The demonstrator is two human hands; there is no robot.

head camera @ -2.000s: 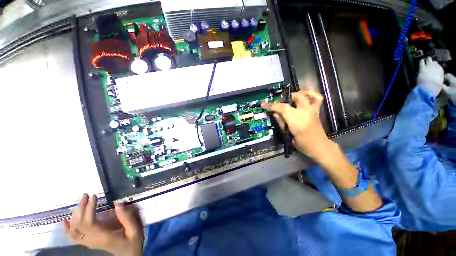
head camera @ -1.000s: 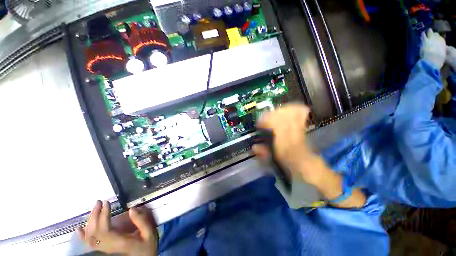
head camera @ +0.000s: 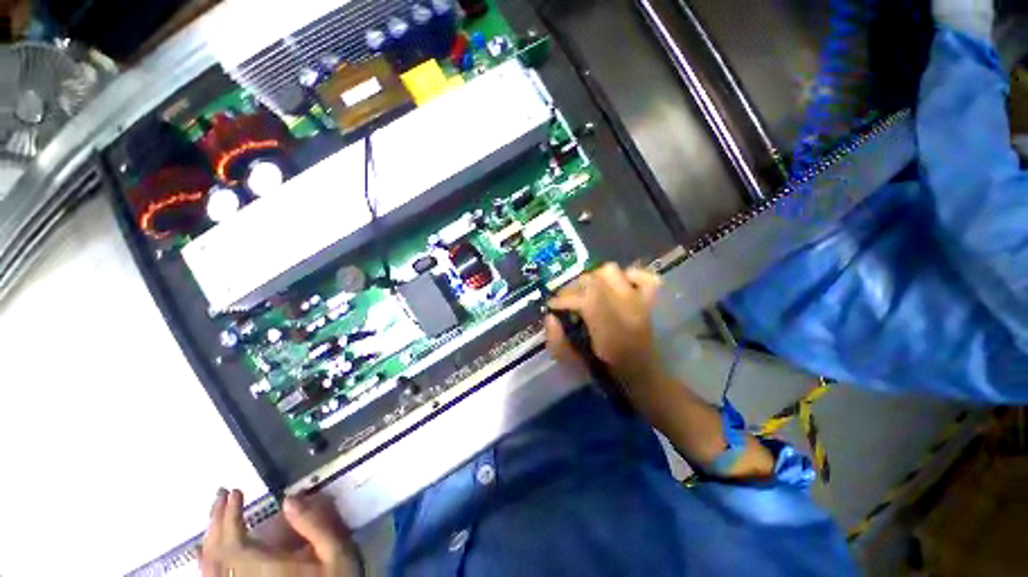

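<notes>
A green circuit board [head camera: 338, 295] crowded with parts lies in a black carrier [head camera: 631, 186] on the conveyor. A long silver-white heatsink bar [head camera: 451, 152] crosses it, with a thin black cable [head camera: 370, 192] over it. Two copper-orange coils [head camera: 250, 144] are at its far left corner. My right hand [head camera: 609, 321] is closed around a black pen-like tool [head camera: 575, 329], its upper end at the board's near edge; whether it touches is unclear. My left hand [head camera: 282, 541] rests with fingers spread on the near rail, by the carrier's near left corner, and holds nothing visible.
The silver near rail [head camera: 496, 406] runs between me and the carrier. Paired shiny cross bars [head camera: 710, 101] are right of the carrier. A round fan [head camera: 40, 101] stands at far left. Another person's blue sleeve [head camera: 969, 113] is at right, near a coiled blue cord [head camera: 829, 101].
The view has turned, so the board appears more tilted. My right hand has gone from above the board's right end to its near edge, with the black tool in it. My left hand stays on the rail.
</notes>
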